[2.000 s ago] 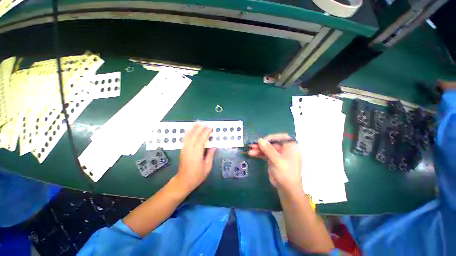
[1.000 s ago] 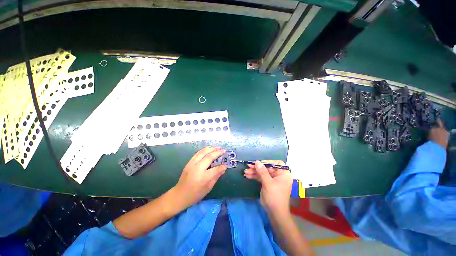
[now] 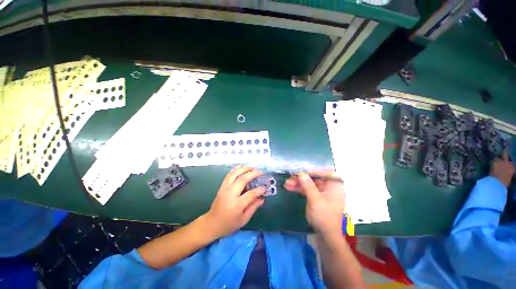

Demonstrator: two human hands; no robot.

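My left hand (image 3: pixel 233 202) holds a dark plastic housing (image 3: pixel 270 185) by its left part, on or just above the bench; its right end with round openings shows. My right hand (image 3: pixel 319 197) holds the slim dark tweezers (image 3: pixel 328 177), their tip a little right of the housing, apart from it. The white adhesive dot sheet (image 3: pixel 215 148), with two rows of dark round spots, lies beyond my hands. A second housing (image 3: pixel 168 181) lies at the sheet's lower left. A small pale ring (image 3: pixel 241 118) lies beyond the sheet.
Fanned white sheets (image 3: pixel 148 132) and yellowish dot sheets (image 3: pixel 56 113) lie at left. Stacked white sheets (image 3: pixel 359 163) lie beside my right hand. Farther right is a pile of housings (image 3: pixel 444 141) with another person's hand (image 3: pixel 502 167) at it. A shelf post (image 3: pixel 339 53) stands behind.
My left hand has left the dot sheet and taken hold of the housing that lay between my hands. The tweezers' tip was at the housing a second ago and is now back from it.
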